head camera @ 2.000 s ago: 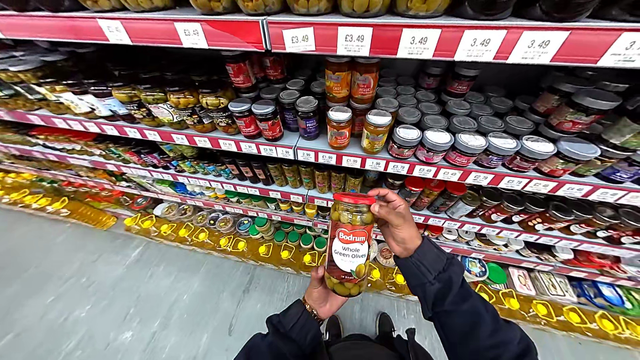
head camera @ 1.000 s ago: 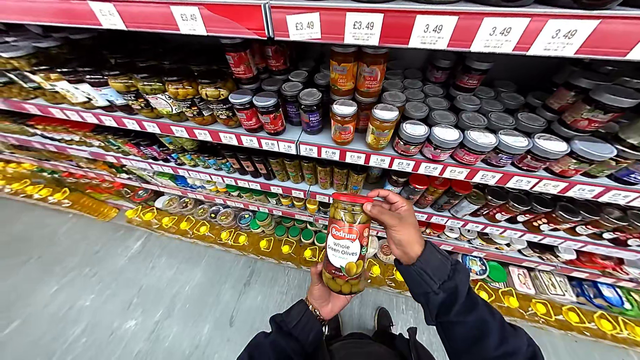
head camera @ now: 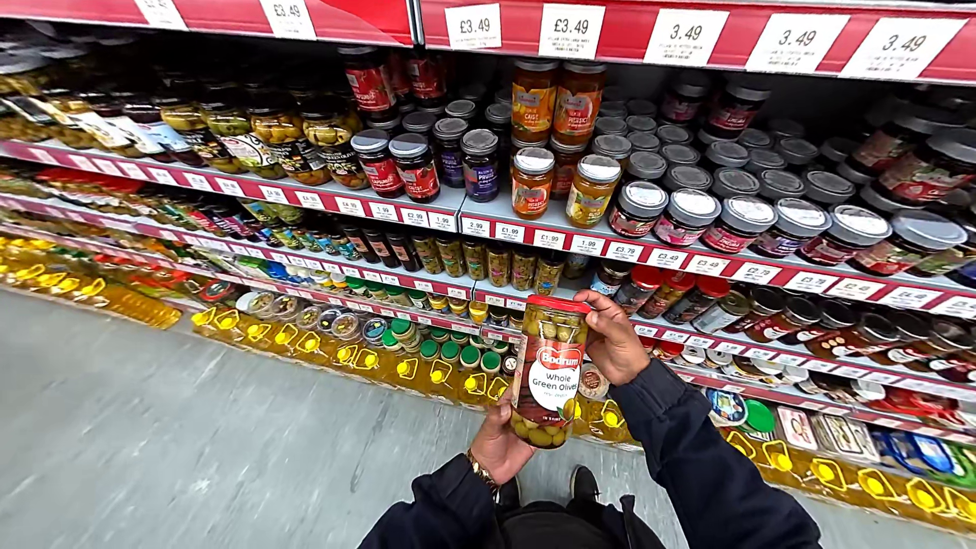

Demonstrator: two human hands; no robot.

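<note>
A tall glass jar of whole green olives with a red lid is held upright in front of the shelves, its label facing me. My left hand grips it low on its left side; part of those fingers is hidden behind the glass. At the upper right, my right hand holds the jar by the lid and shoulder, thumb and fingers against it. Beyond the jar stand rows of small jars with green contents and jars with red lids.
A shelf edge with price tags runs across, bearing jam jars and, at left, olive jars. Large bottles of yellow oil with yellow caps line the bottom. Grey floor lies below, with my shoes on it.
Both hands keep hold of the olive jar throughout. Its label has turned slightly between the frames. The view has shifted a little.
</note>
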